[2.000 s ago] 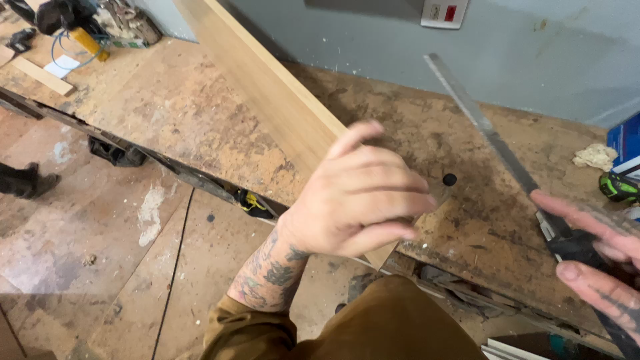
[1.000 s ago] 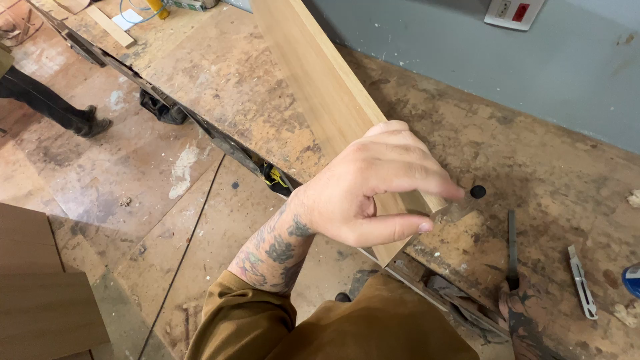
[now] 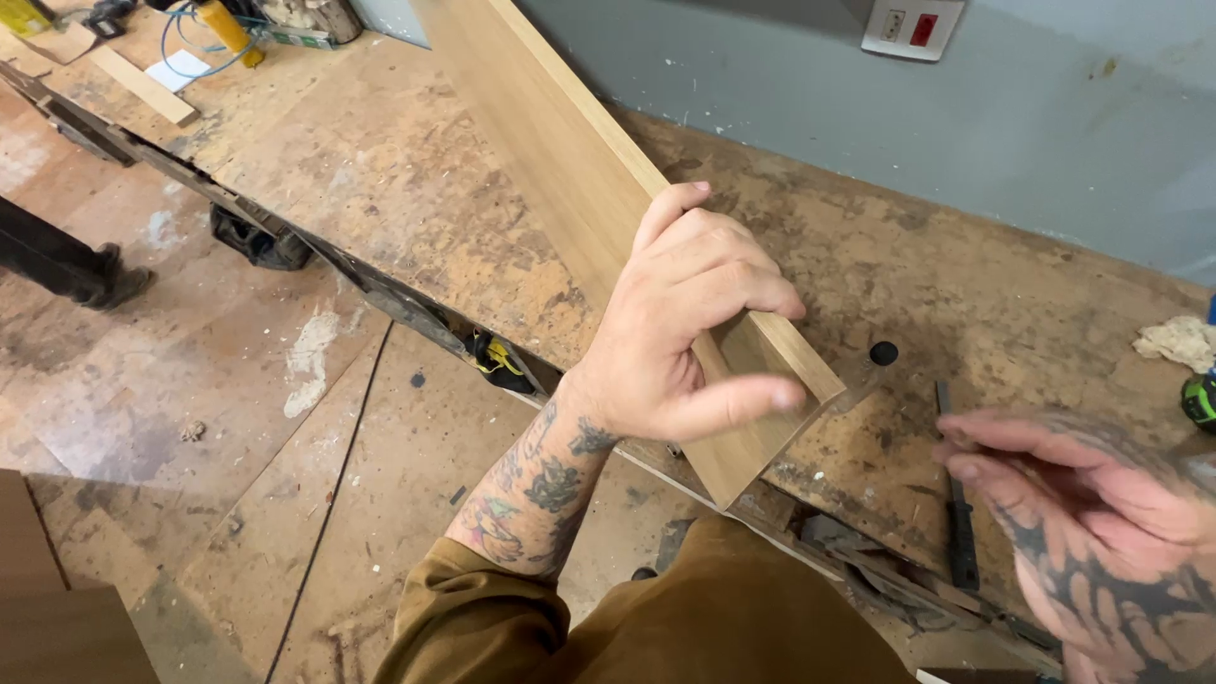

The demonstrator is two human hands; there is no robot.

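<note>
My left hand lies over a long pale wooden board with a raised edge strip, near its close end. Its fingers hook over the strip and the thumb stretches across the inner face. My right hand, blurred, is at the lower right with thumb and forefinger tips close together; whether something small is between them cannot be told. Beneath those fingertips, a flat metal tool with a black handle, apparently a file, rests on the workbench, partly hidden by the hand.
The worn workbench runs along a grey wall bearing a socket plate. A black round piece is beyond the board's end. At the right edge are a crumpled rag and a green-black tool. Another person's leg shows at left.
The flat metal tool, held up in my right hand two seconds ago, now lies on the bench. My left hand has settled on the board's edge. The view has shifted.
</note>
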